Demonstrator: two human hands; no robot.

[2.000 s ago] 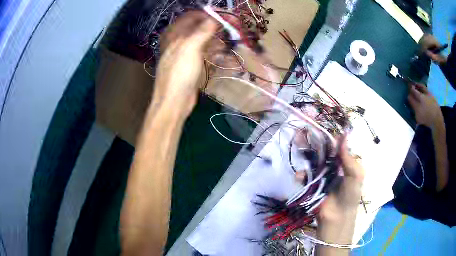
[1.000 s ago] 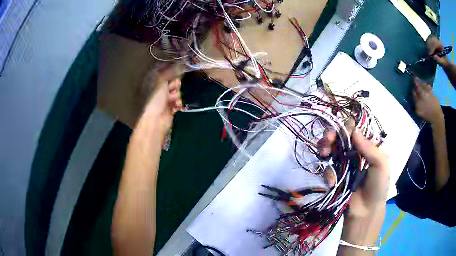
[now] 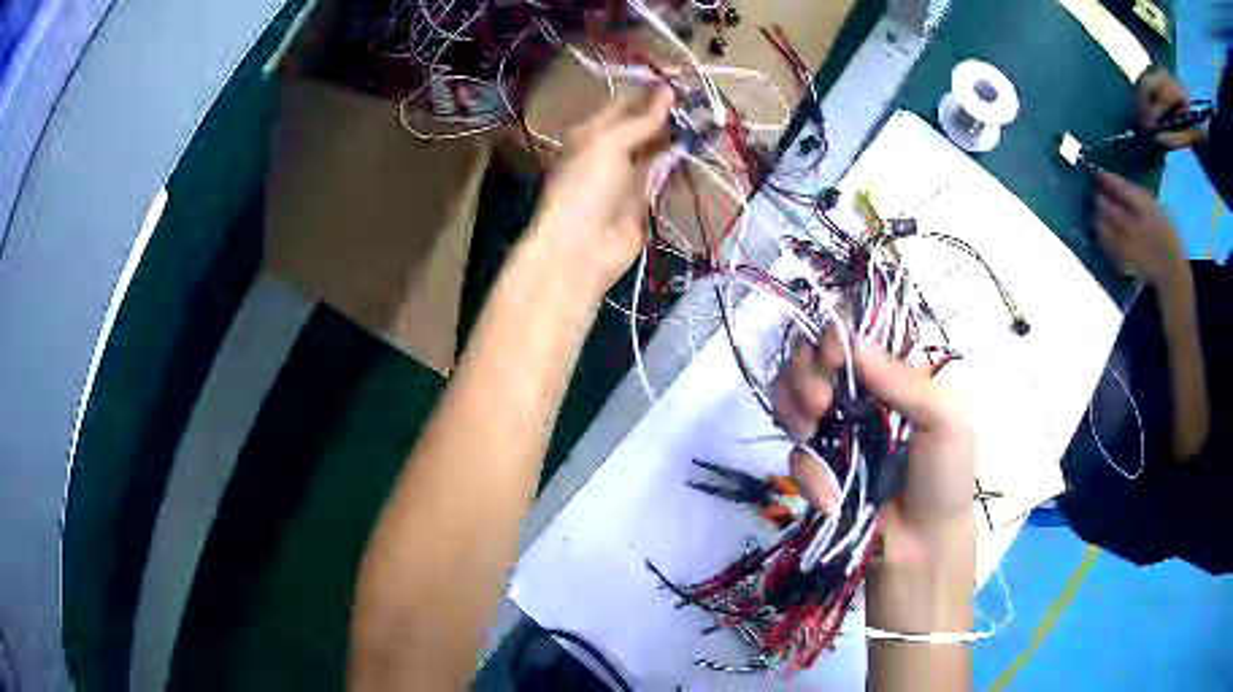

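Note:
My right hand (image 3: 899,446) is closed around a thick bundle of red, black and white wire leads (image 3: 825,575) above the white paper sheet (image 3: 649,541). The red and black wire ends hang down towards the wearer. My left hand (image 3: 615,176) holds several looped leads near small black plugs, over the edge of the cardboard box (image 3: 365,216); its fingertips are blurred. Loose leads run between the two hands. Pliers with dark jaws and orange handles (image 3: 737,483) lie on the paper, partly behind the bundle.
The box holds a wire tangle (image 3: 467,54). A white spool (image 3: 976,106) stands on the green mat (image 3: 1048,183). At the right, another person's hands (image 3: 1143,230) hold a dark tool and a small white piece. A black curved object (image 3: 561,662) is at the bottom edge.
My left hand has moved up and right from the box's side, with leads in it. My right hand has shifted slightly left with the bundle. The pliers show more clearly.

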